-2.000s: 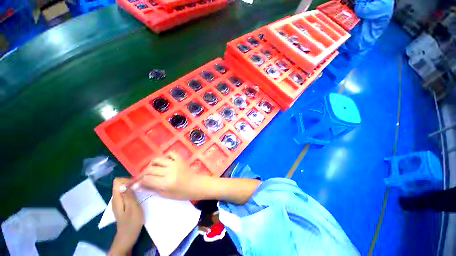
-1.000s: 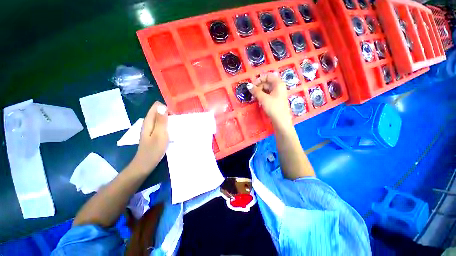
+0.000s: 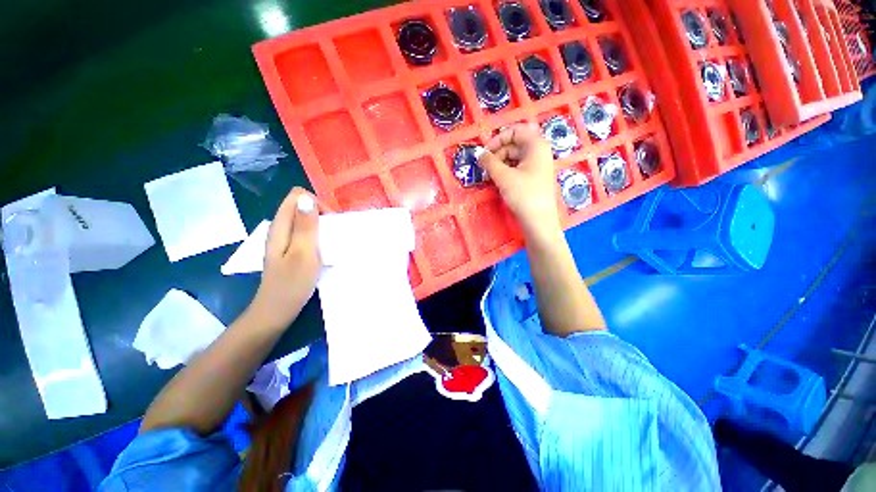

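Note:
My left hand (image 3: 293, 255) holds a white sheet (image 3: 370, 298) that hangs down toward my chest, its top edge bent over. A small white cap or label is on a left fingertip. My right hand (image 3: 523, 173) is over the red-orange compartment tray (image 3: 413, 183), its fingertips at a dark round part (image 3: 469, 165) in the third row. Something small and whitish is at the thumb tip; whether it is a label or a finger cot I cannot tell. Other ringed round parts fill the pockets above and to the right; the pockets at left and nearest me are empty.
Left of the tray lie a white paper square (image 3: 196, 210), a crumpled paper (image 3: 178, 330), clear film (image 3: 242, 146), a translucent bottle (image 3: 104, 233) and a long white strip (image 3: 58, 346). Stacked trays (image 3: 692, 115) stand at right. Blue stools (image 3: 706, 226) are on the floor; a dark limb shows lower right.
My hands have moved apart since the oldest frame: my right hand went from the sheet to the round part. In the last second it has stayed there, and the view shifted slightly.

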